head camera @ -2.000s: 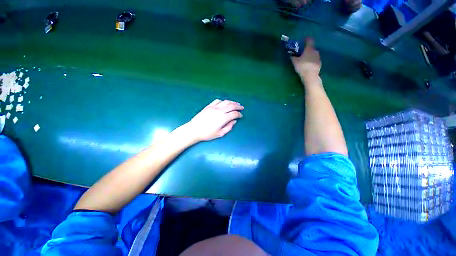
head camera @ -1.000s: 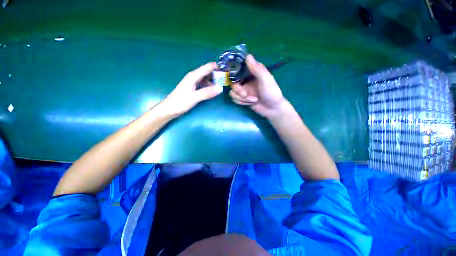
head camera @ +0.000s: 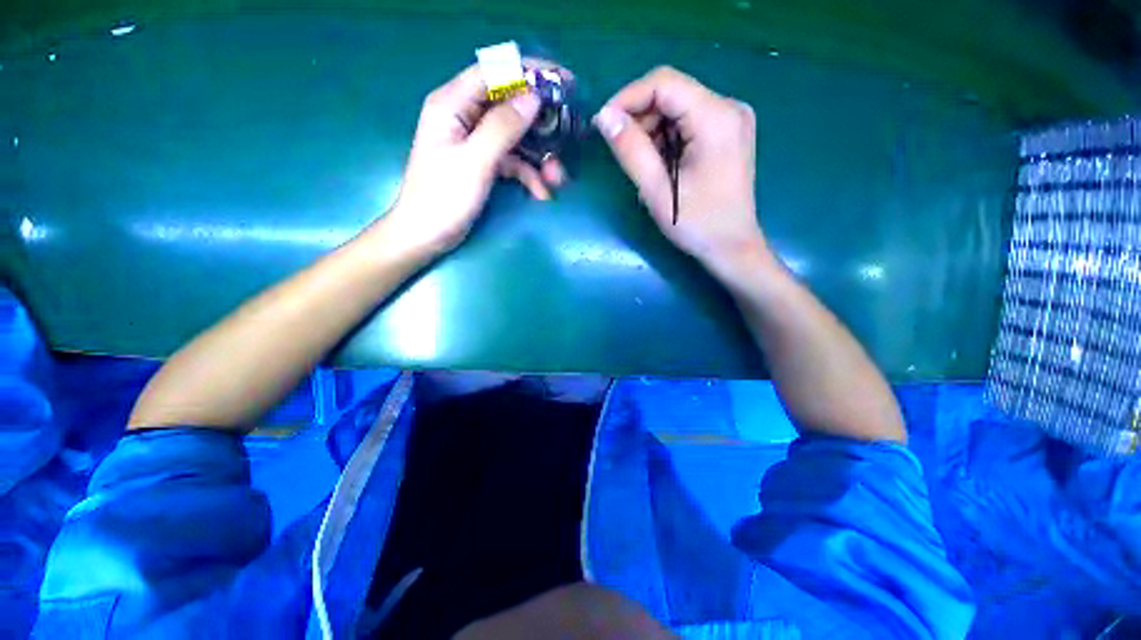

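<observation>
My left hand (head camera: 457,163) holds an open round watch case (head camera: 551,106), dark-rimmed with shiny parts inside, above the green bench. A small white battery (head camera: 499,65) with a yellow-orange edge sticks out at the case's upper left, by my left thumb and fingers. My right hand (head camera: 694,156) is just right of the case, thumb and index finger pinched together, with a gap to the case. Thin black tweezers (head camera: 676,181) lie in my right hand, their dark shaft crossing the palm. What is at the pinched fingertips is too small to tell.
The glossy green bench (head camera: 275,163) spans the view. A stack of clear ridged trays (head camera: 1070,288) stands at the right edge. A small white scrap (head camera: 30,229) lies at the far left. A blue-clad person's sleeve (head camera: 19,388) shows at the left edge.
My right hand first reached to the far side and brought the watch back; my left hand now holds it alone. The right has let go and moved right, with black tweezers now showing in it.
</observation>
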